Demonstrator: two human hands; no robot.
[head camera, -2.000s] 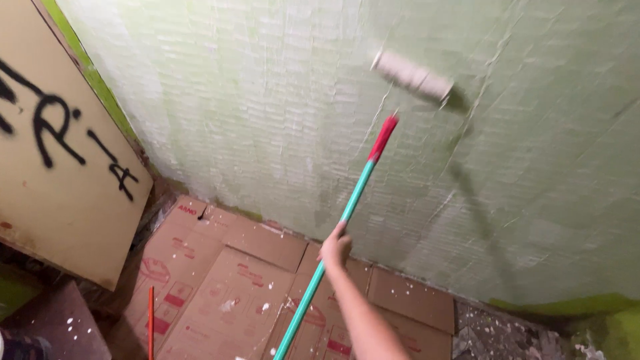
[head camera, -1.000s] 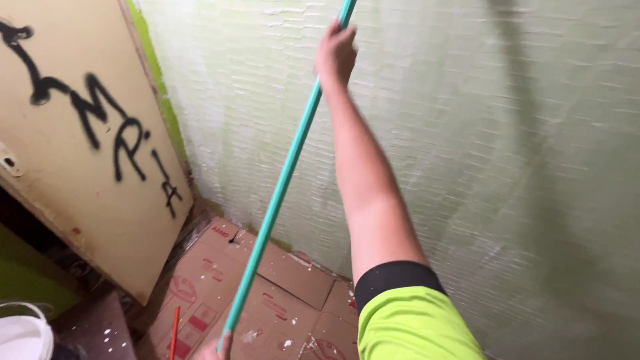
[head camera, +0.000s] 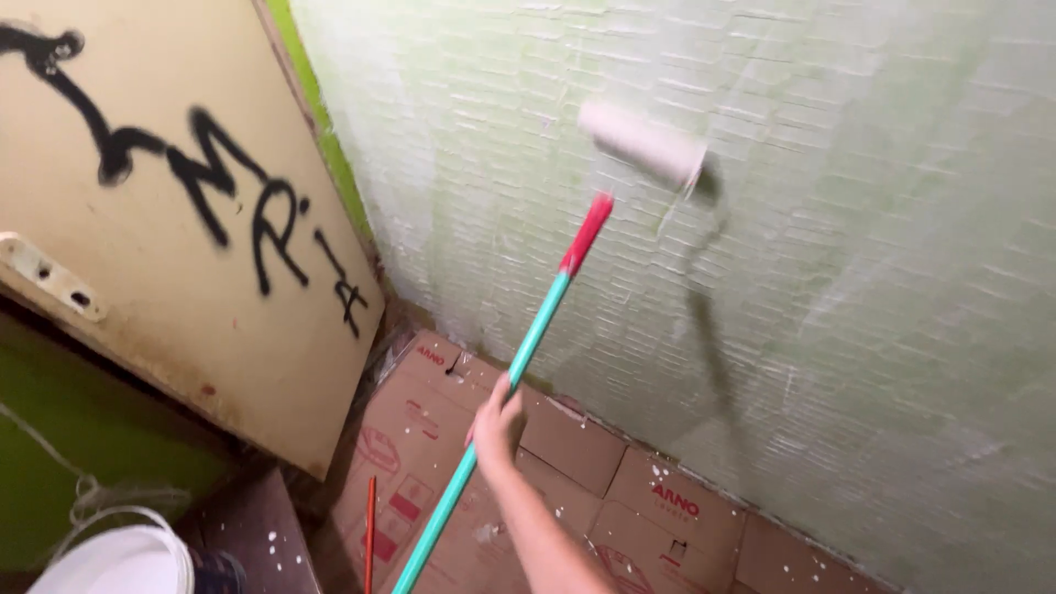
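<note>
A paint roller (head camera: 643, 142) with a whitish sleeve, slightly blurred, is at the ridged wall (head camera: 511, 190), which is pale green with white streaks. Its red grip (head camera: 587, 234) joins a long teal pole (head camera: 540, 330) that slants down to the bottom edge. My right hand (head camera: 498, 422) is closed around the middle of this pole, with the forearm running to the lower edge. My left hand is outside the view.
Paint-spotted cardboard sheets (head camera: 569, 445) cover the floor along the wall. A beige door (head camera: 190, 330) with black sprayed writing stands at left. A white bucket (head camera: 124, 561) is at lower left, near a thin red-orange rod (head camera: 370, 536).
The roller, out of view one second ago, shows again on the wall. My right hand has come down from the top of the view. My left hand, partly visible then at the bottom, has left the view.
</note>
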